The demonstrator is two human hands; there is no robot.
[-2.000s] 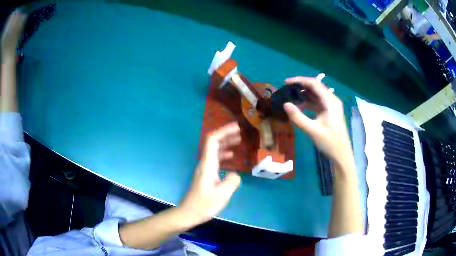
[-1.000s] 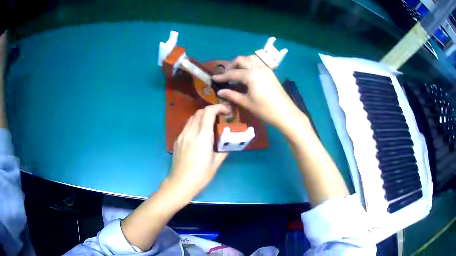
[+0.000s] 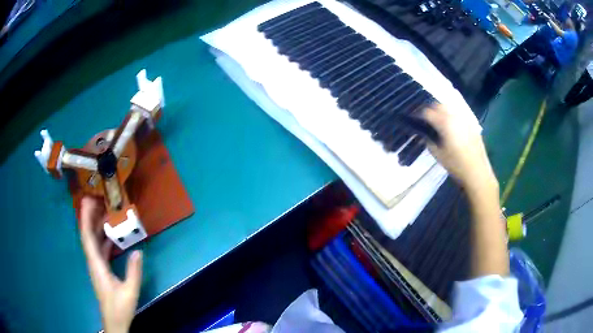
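The jig stands on an orange-red square plate [image 3: 170, 195] at the left of the bench. Its three pale arms form a Y and carry white end blocks [image 3: 148, 94]. A small dark centre piece [image 3: 106, 164] sits at its middle. My left hand [image 3: 112, 260] is empty beside the nearest end block, thumb and fingers apart. Black bars [image 3: 344, 68] lie in a close row on white sheets [image 3: 286, 97]. My right hand [image 3: 455, 140] is blurred at the row's near right end, its fingers closed on dark bar ends; how many bars it grips is hidden.
Blue crates [image 3: 354, 279] and a red item [image 3: 331, 226] are below the bench's front edge. More dark stacked parts lie behind and right of the sheets. A yellow object [image 3: 515, 226] is at the right. A person in blue [image 3: 564, 49] is far off at upper right.
The view has swung right, so the jig now shows at the left. My right hand has left the jig for the bar row. My left hand has let go of the jig's centre.
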